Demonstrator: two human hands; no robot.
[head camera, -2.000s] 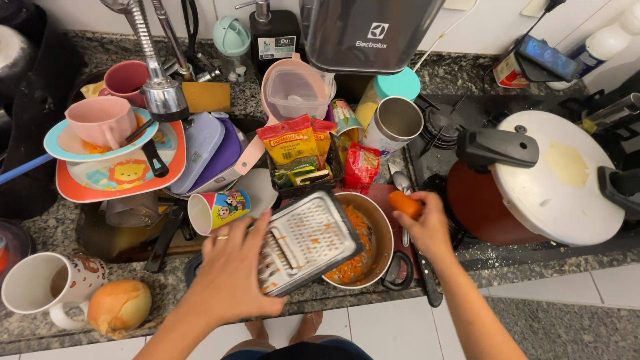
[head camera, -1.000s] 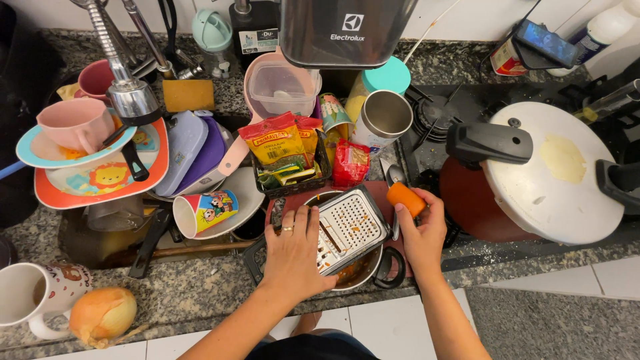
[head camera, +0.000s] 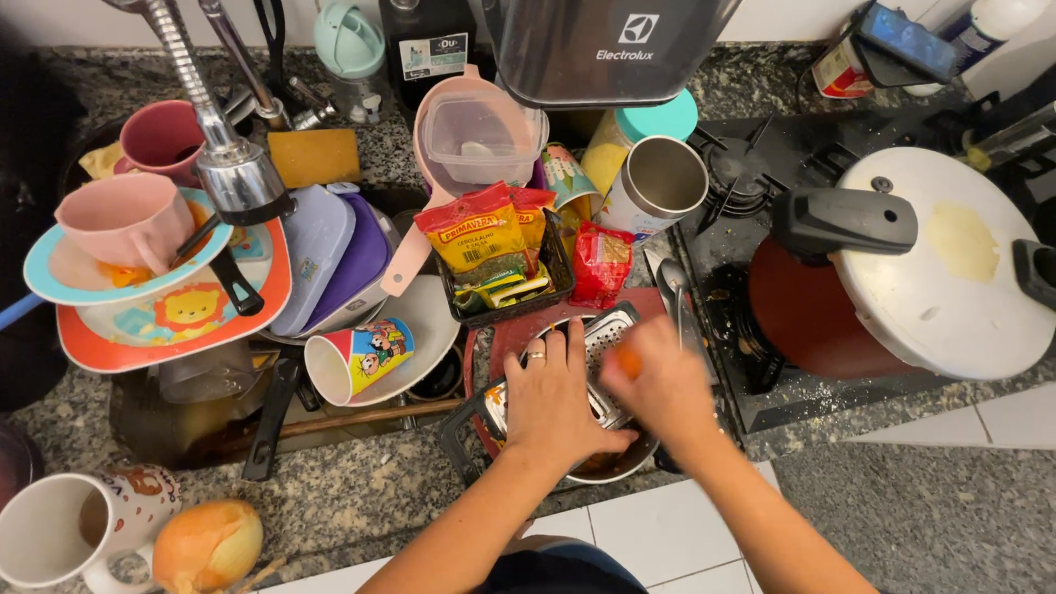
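My left hand (head camera: 551, 388), with a ring on one finger, presses on a flat metal grater (head camera: 606, 334) with a dark frame, laid across a pot (head camera: 610, 472). A piece of carrot (head camera: 629, 361) is in my right hand (head camera: 664, 384), which is blurred and lies against the grater's holed face. Orange shreds cling to the grater near my left fingers. Much of the pot's inside is hidden under the grater and hands. The pot rests on a red board (head camera: 503, 338) at the counter's front edge.
Behind the pot stands a basket (head camera: 511, 309) of seasoning packets. A spoon (head camera: 676, 285) lies right of it, near a pressure cooker (head camera: 817, 322) on the stove. The sink at left holds dishes and a paper cup (head camera: 359, 359). An onion (head camera: 208, 544) and a mug (head camera: 62, 528) stand front left.
The carrot in my right hand has moved from beside the grater onto its holed face. Two seconds ago my left hand held the grater left of the pot; now the grater lies across it.
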